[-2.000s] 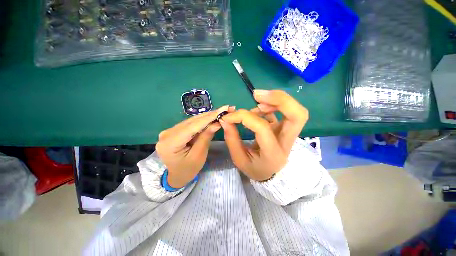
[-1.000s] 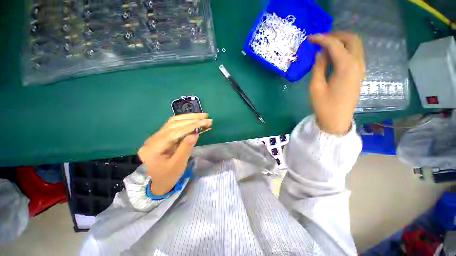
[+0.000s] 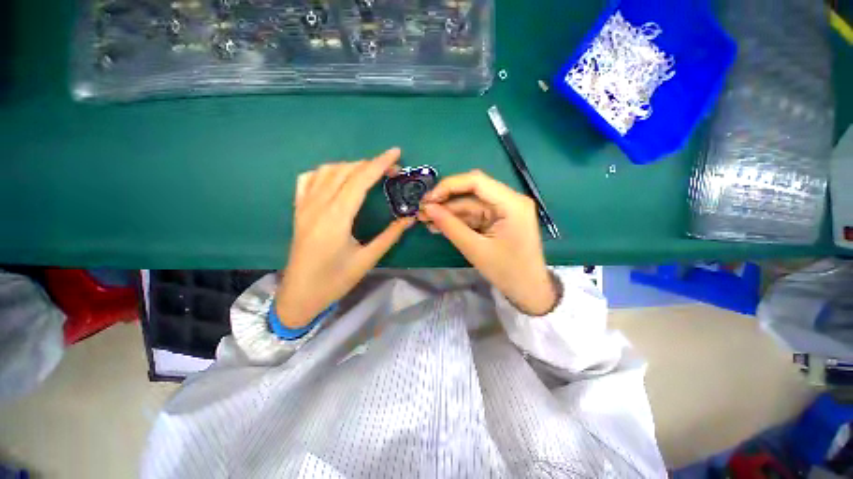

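Observation:
The dark rounded-square housing (image 3: 409, 192) with a pale rim lies on the green mat. My left hand (image 3: 335, 223) holds it between thumb and index finger at its left and lower edge. My right hand (image 3: 494, 232) has its thumb and index fingertips pinched together at the housing's lower right side. Whatever is between those fingertips is too small or too hidden to tell. The black tweezers (image 3: 524, 172) with a pale end lie on the mat right of the housing. The blue bin (image 3: 694, 92) holds a heap of tiny white parts (image 3: 621, 73).
A clear blister tray (image 3: 281, 78) with small dark modules is at the back left. Stacked clear trays (image 3: 759, 178) stand at the right. A few tiny loose parts (image 3: 502, 74) lie near the bin. A black compartment tray (image 3: 198, 309) is below the bench edge at left.
My right hand has come back from the blue bin to the housing. My left hand has opened wider and now spans the housing. The view has shifted, so the mat's contents appear further right.

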